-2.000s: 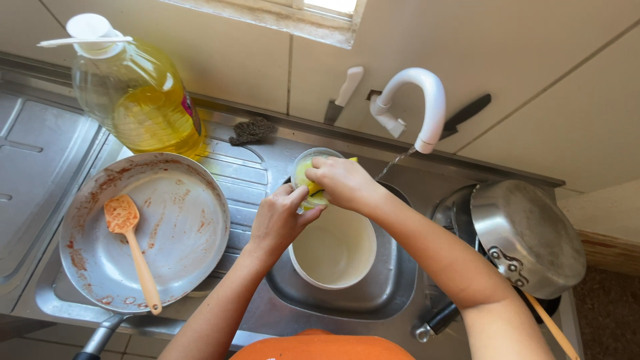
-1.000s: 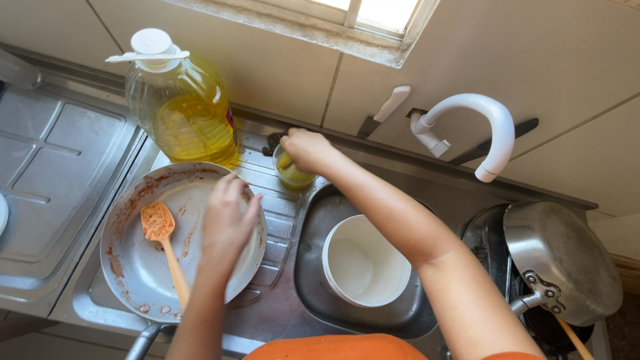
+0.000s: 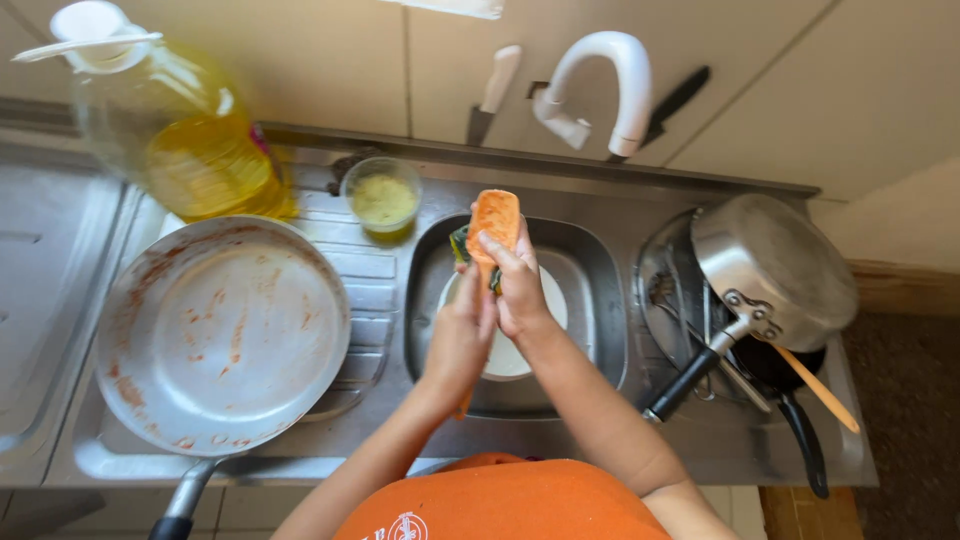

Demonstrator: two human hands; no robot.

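Above the sink basin, my left hand (image 3: 461, 334) is closed around the handle of an orange spatula (image 3: 495, 217), whose head has reddish residue. My right hand (image 3: 521, 289) holds a dark green and yellow scouring sponge (image 3: 460, 244) behind the spatula's head, its thumb on the head's front. Below both hands a white tub (image 3: 510, 358) sits in the metal sink basin (image 3: 611, 330). Left of the basin, on the ribbed drainboard, stands a small clear cup of yellowish paste (image 3: 384, 199). A frying pan (image 3: 232, 330) with reddish-brown smears lies at the left.
A large bottle of yellow liquid (image 3: 210, 157) stands behind the pan. A white curved faucet (image 3: 607, 56) rises over the basin. Two knives are at the wall, one white-handled (image 3: 501, 79), one black (image 3: 675, 101). At right, a steel saucepan (image 3: 780, 270) rests tilted over other cookware.
The spatula, in the frying pan earlier, is now in my left hand over the basin. My right hand has moved from the cup to the spatula. Water ran from the faucet two seconds ago; none shows now.
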